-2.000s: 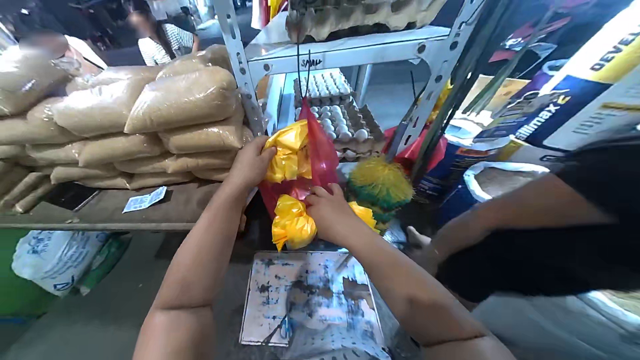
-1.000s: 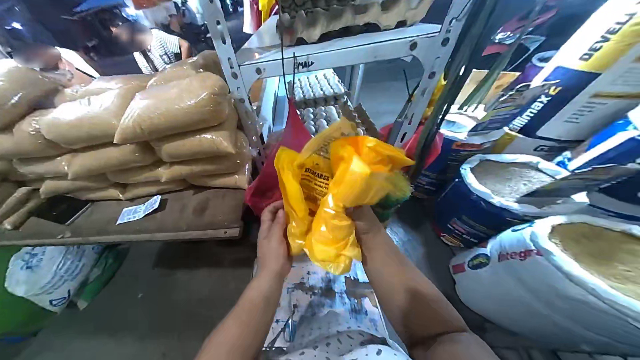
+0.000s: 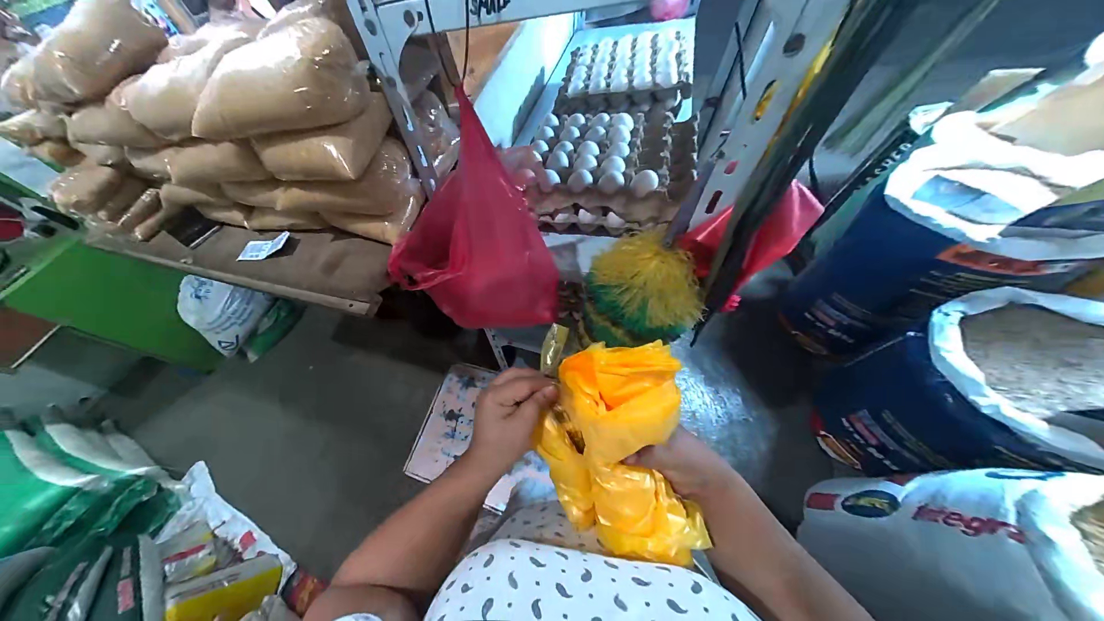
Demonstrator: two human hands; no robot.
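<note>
Bunched yellow plastic bags (image 3: 625,414) are held low in front of my body. My right hand (image 3: 677,461) grips them from the right side, its fingers partly hidden behind the plastic. At their upper left, my left hand (image 3: 517,410) pinches a small gold strip (image 3: 554,349) or wrapper between thumb and fingers. A red plastic bag (image 3: 487,233) hangs from a cord on the metal shelf, just beyond my hands. To its right hangs a yellow and green fringed bundle (image 3: 647,289).
Egg trays (image 3: 595,155) stand on the metal rack (image 3: 392,78). Clear bags of brown granules (image 3: 276,86) are piled on a wooden shelf (image 3: 319,267) at left. Open feed sacks (image 3: 931,405) line the right side. Green sacks (image 3: 69,483) lie at lower left.
The yellow bags, at the red bag two seconds ago, are now lower and closer to my body. My left hand has shifted to the gold strip. The view has tilted down.
</note>
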